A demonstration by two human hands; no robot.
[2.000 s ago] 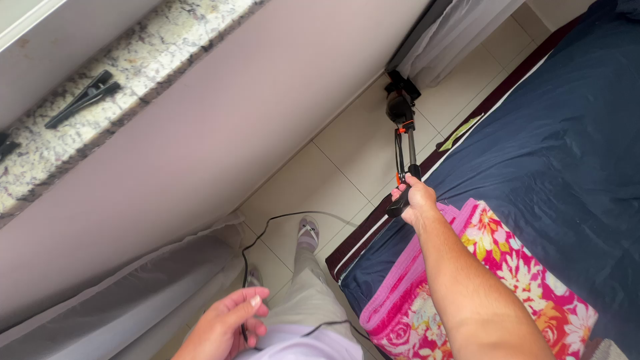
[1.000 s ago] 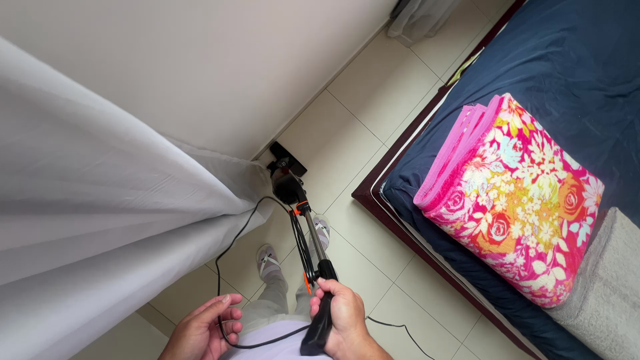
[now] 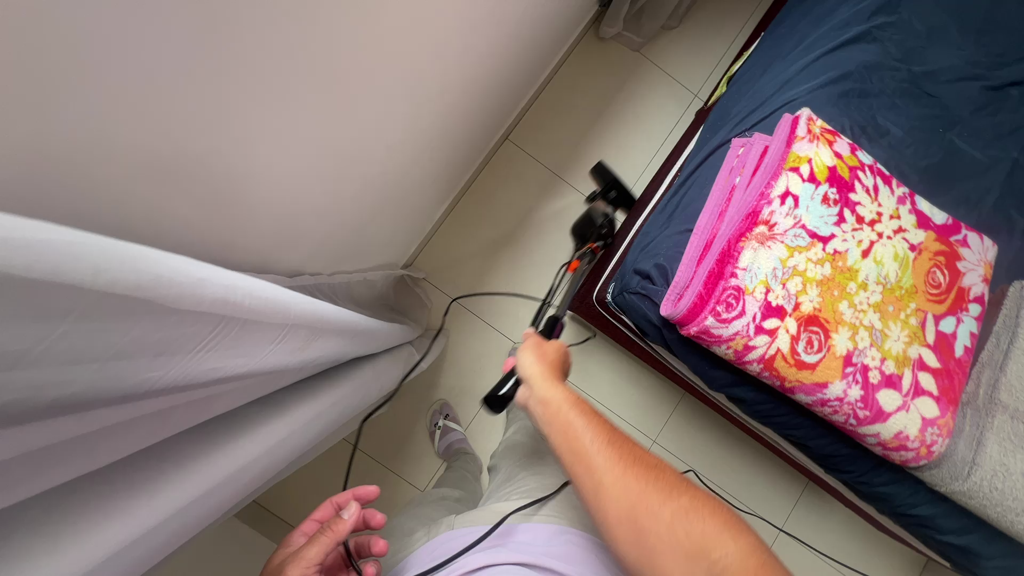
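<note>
My right hand (image 3: pixel 542 366) is closed around the black handle of a corded stick vacuum cleaner (image 3: pixel 592 228). The vacuum slants up and to the right, and its black floor head (image 3: pixel 612 186) is on the tiles beside the bed base. At the bottom left, my left hand (image 3: pixel 332 538) has its fingers loosely curled, with the black power cord (image 3: pixel 382 406) running through or behind them; how firmly it holds the cord cannot be seen. From there the cord loops over the floor towards the vacuum, and another stretch crosses in front of my legs.
A bed with a navy sheet (image 3: pixel 920 64) and dark red base (image 3: pixel 596 320) fills the right, bearing a folded pink floral blanket (image 3: pixel 840 296) and a grey one (image 3: pixel 984 448). White curtains (image 3: pixel 160 360) hang at left by the wall (image 3: pixel 280 120). My sandalled foot (image 3: pixel 446 424) stands on tiles.
The vacuum's head has swung from beside the curtain and wall over to the bed base, and my right hand has reached forward with the handle. Earlier it was farther along, between wall and bed.
</note>
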